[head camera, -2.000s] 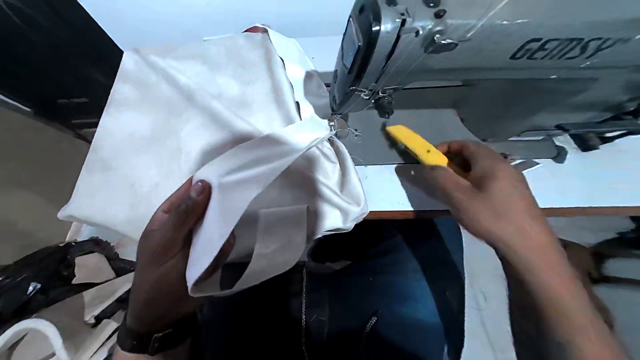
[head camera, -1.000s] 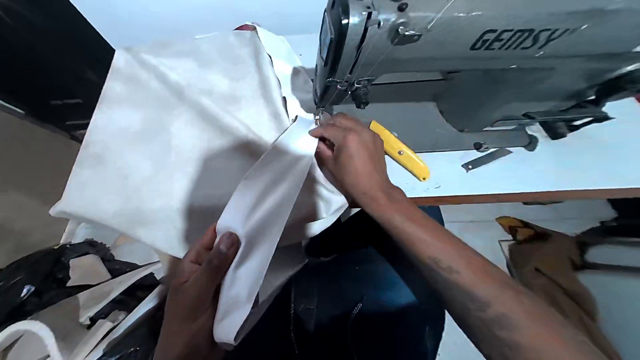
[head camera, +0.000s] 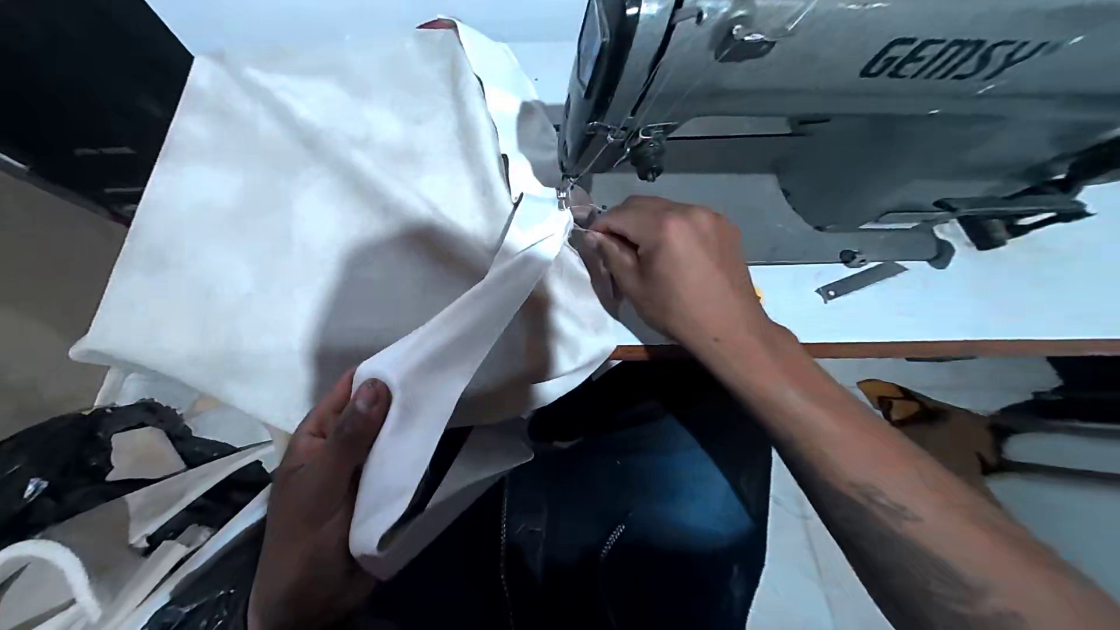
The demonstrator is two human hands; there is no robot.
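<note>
A large white fabric or leather-like piece [head camera: 289, 175] lies left of the Gemsy sewing machine [head camera: 840, 79], with its edge at the needle and presser foot [head camera: 564, 194]. My left hand [head camera: 324, 490] grips a folded white strip [head camera: 437, 367] that runs up to the presser foot. Just right of the foot, the fingers of my right hand [head camera: 674, 254] are pinched together beside thin threads; whether they hold a thread or the fabric edge cannot be made out. A sliver of the yellow cutter [head camera: 759, 296] shows behind my right wrist.
A small flat metal piece [head camera: 862, 282] lies on the white table near its brown front edge [head camera: 954, 349]. Black plastic and material scraps [head camera: 149, 455] are heaped at the lower left. A dark panel [head camera: 79, 96] stands at the upper left.
Two seconds ago my right hand held the yellow cutter; by one second ago the cutter lay on the table and that hand was at the presser foot. It has since shifted slightly right of the foot.
</note>
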